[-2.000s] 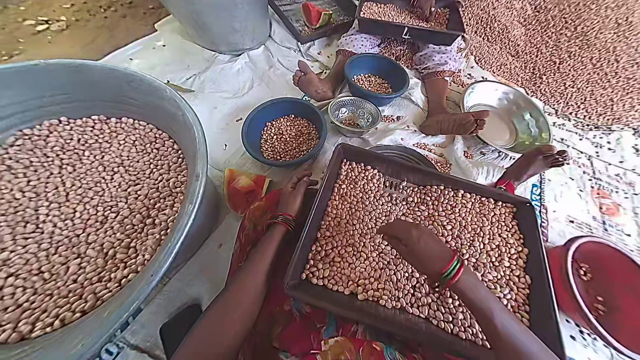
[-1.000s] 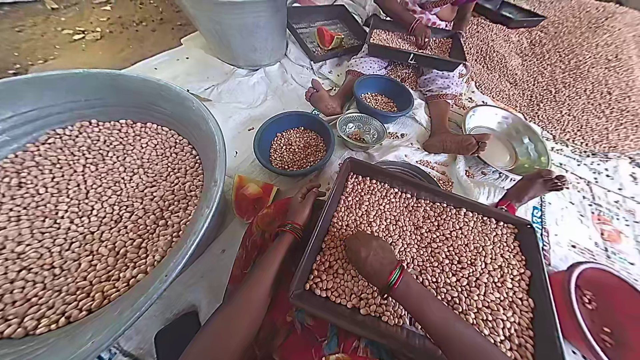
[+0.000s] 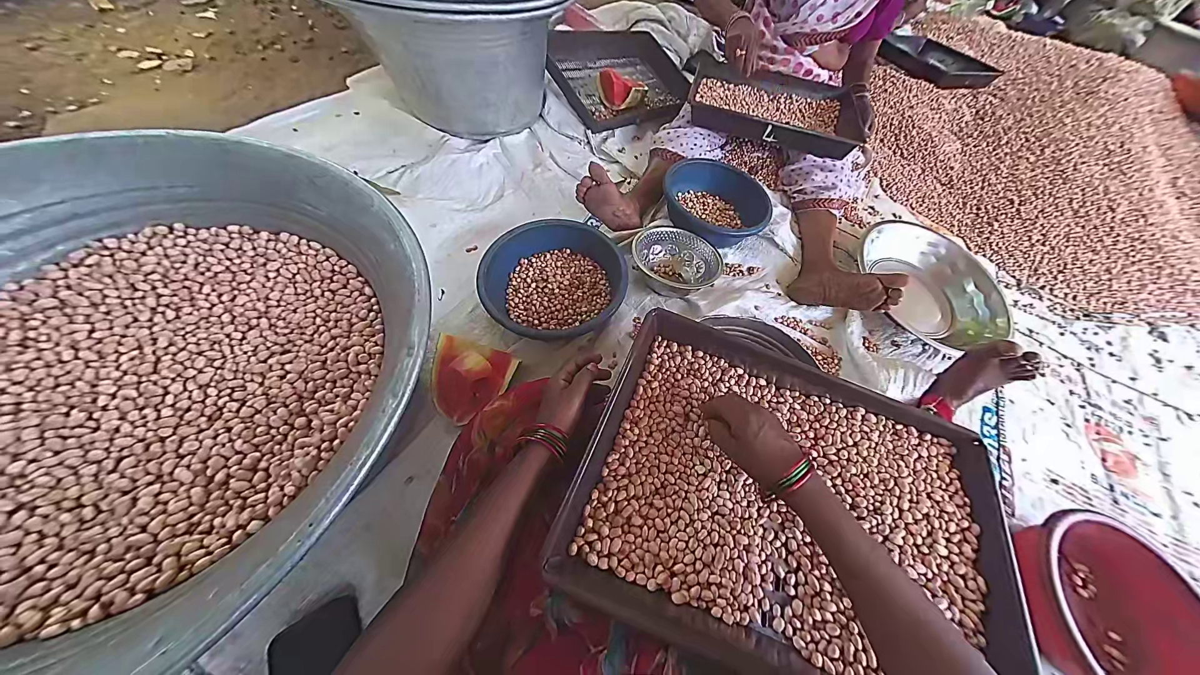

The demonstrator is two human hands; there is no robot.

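Note:
A dark rectangular tray (image 3: 600, 441) full of reddish-brown shelled nuts (image 3: 694, 506), which look like peanuts, rests over my lap. My right hand (image 3: 753, 438) lies on the nuts in the tray's upper middle, fingers bent downward; whether it pinches any nut is hidden. Just outside the tray's left side is my left hand (image 3: 570, 394), fingers partly curled, with a few small dark bits by the fingertips. Beyond it stands a blue bowl (image 3: 487, 281) part filled with nuts, beside a small perforated metal bowl (image 3: 677, 258).
A large metal tub (image 3: 412, 309) of nuts stands at left, with watermelon pieces (image 3: 469, 375) beside it. A co-worker with a tray (image 3: 778, 131) sits opposite, near another blue bowl (image 3: 717, 178). A steel basin (image 3: 937, 281), a red container (image 3: 1116, 591) and a nut heap (image 3: 1050, 169) are at right.
My right hand has shifted about over the nuts and stays within the tray. My left hand remains beside the tray's left side. The view has shifted somewhat.

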